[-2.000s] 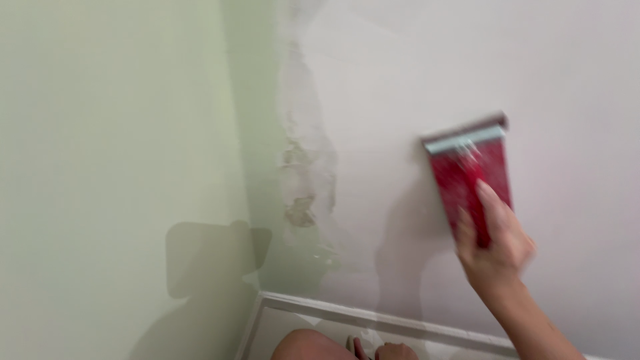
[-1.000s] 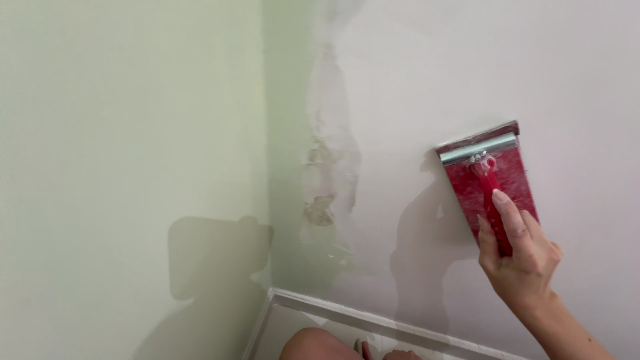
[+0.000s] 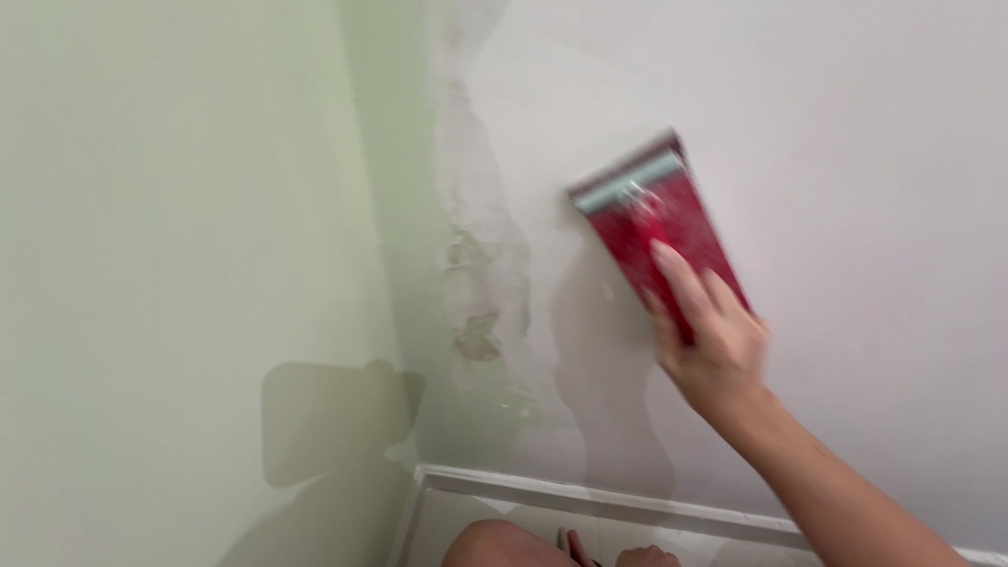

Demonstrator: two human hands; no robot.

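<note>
My right hand point(image 3: 713, 342) is shut on the handle of a red hand sander point(image 3: 669, 236), whose metal clamp bar crosses its upper end. The sander lies tilted against the white-plastered wall point(image 3: 827, 157), right of the corner, and is blurred. Left of it, a rough patch with chipped filler point(image 3: 478, 337) runs down beside the green-painted strip point(image 3: 402, 197). Low in the view, part of another hand point(image 3: 647, 557), seemingly my left, shows at the bottom edge; its fingers and anything in it are hidden.
A green wall point(image 3: 197, 197) meets the plastered wall at a corner on the left. White skirting board point(image 3: 614, 498) runs along the base, above a pale floor. A bare knee point(image 3: 496, 543) is at the bottom, with a partly hidden red-and-pale object point(image 3: 577, 545) beside it. Shadows fall on both walls.
The right hand has moved the sander left and up the wall from where it was one second ago, and the sander is tilted more. The grip stays the same.
</note>
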